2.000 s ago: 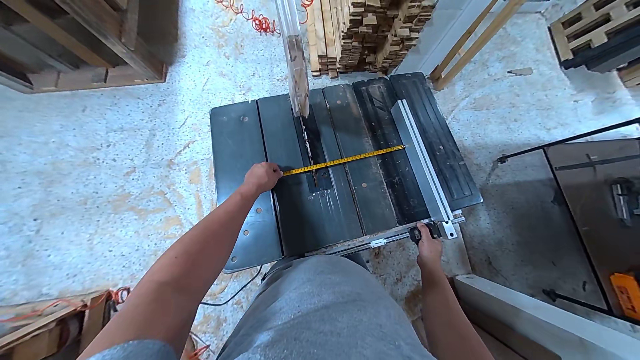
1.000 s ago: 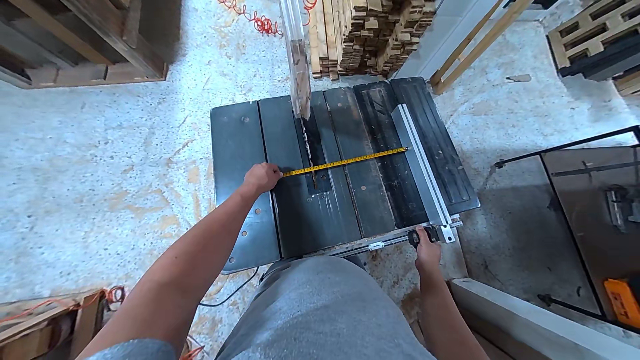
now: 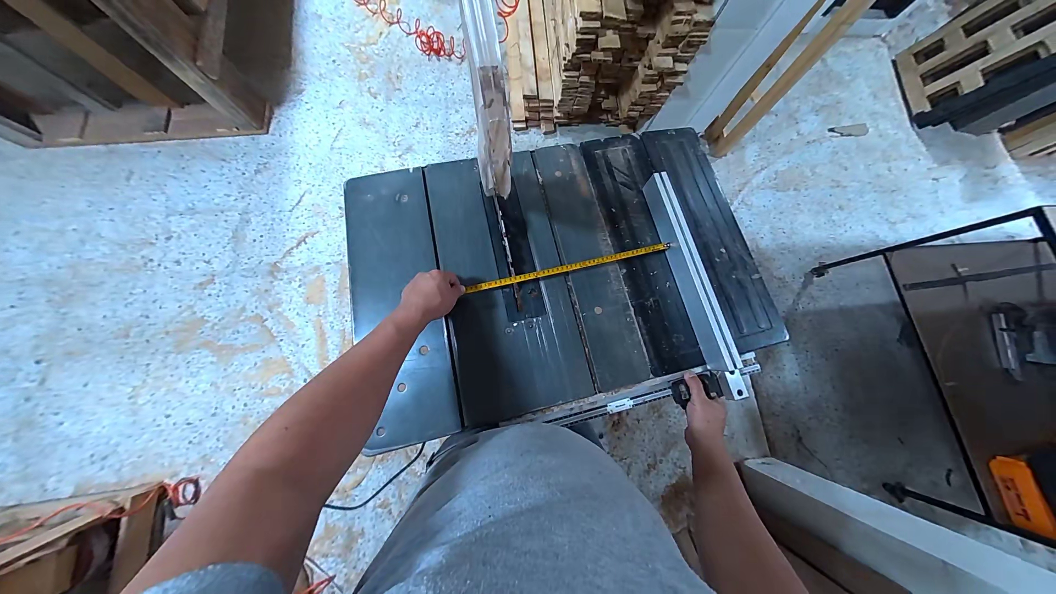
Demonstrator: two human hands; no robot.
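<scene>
A yellow tape measure blade (image 3: pixel 577 265) lies across the dark table saw top (image 3: pixel 528 371), passing over the saw blade slot. My left hand (image 3: pixel 432 294) grips its left end, with the tape case hidden or not discernible. The tape's far right end reaches the aluminium rip fence (image 3: pixel 695 272). At the front rail, my right hand (image 3: pixel 704 407) is closed on the fence's black handle (image 3: pixel 681 391). A clear blade guard (image 3: pixel 492 124) hangs over the saw blade (image 3: pixel 505 235), behind the tape.
Stacked wood strips (image 3: pixel 610 62) stand beyond the saw. A wooden frame (image 3: pixel 140 58) is at upper left, and a wooden pallet (image 3: pixel 957 58) at upper right. On the right stands a black metal frame (image 3: pixel 940 235). A black cord (image 3: pixel 384 487) runs along the floor at left.
</scene>
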